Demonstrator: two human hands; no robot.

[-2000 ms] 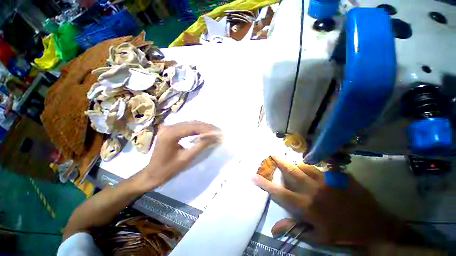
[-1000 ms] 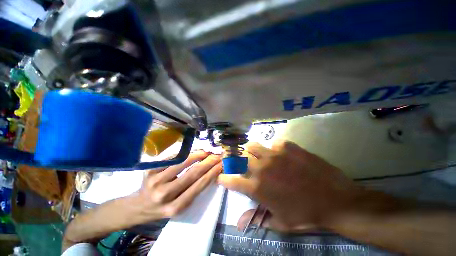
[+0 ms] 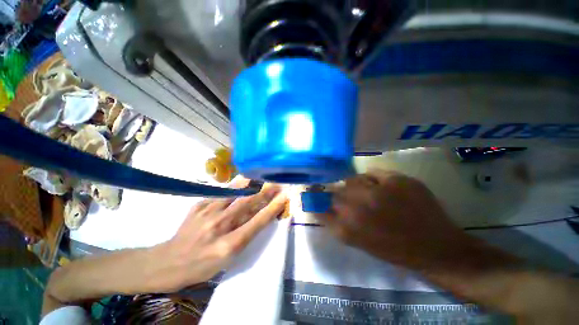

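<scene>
The plush panel (image 3: 252, 279), white back up, runs from the needle area over the table's front edge. My left hand (image 3: 219, 232) lies on its upper part, fingers extended and pressing it down. A bit of orange-brown plush (image 3: 285, 208) shows at its fingertips. My right hand (image 3: 387, 216) is right of the needle area, fingers curled beside the small lower knob (image 3: 316, 202); its fingertips and anything in them are hidden or blurred. No snips show in it. The large blue tension knob (image 3: 293, 120) hides the needle area from above.
The lockstitch machine (image 3: 470, 95) fills the top. The blue take-up guard (image 3: 114, 168) crosses the left. A yellow attachment (image 3: 219, 165) is left of the needle. The muzzle pile (image 3: 82, 139) lies left. A ruler (image 3: 381, 311) lines the front edge. A black device (image 3: 489, 153) sits on the bed.
The view has shifted, so the tension knob is now central and the muzzle pile shows again. My right hand has moved slightly right, off the panel, and its fingers are more curled. The snips no longer show.
</scene>
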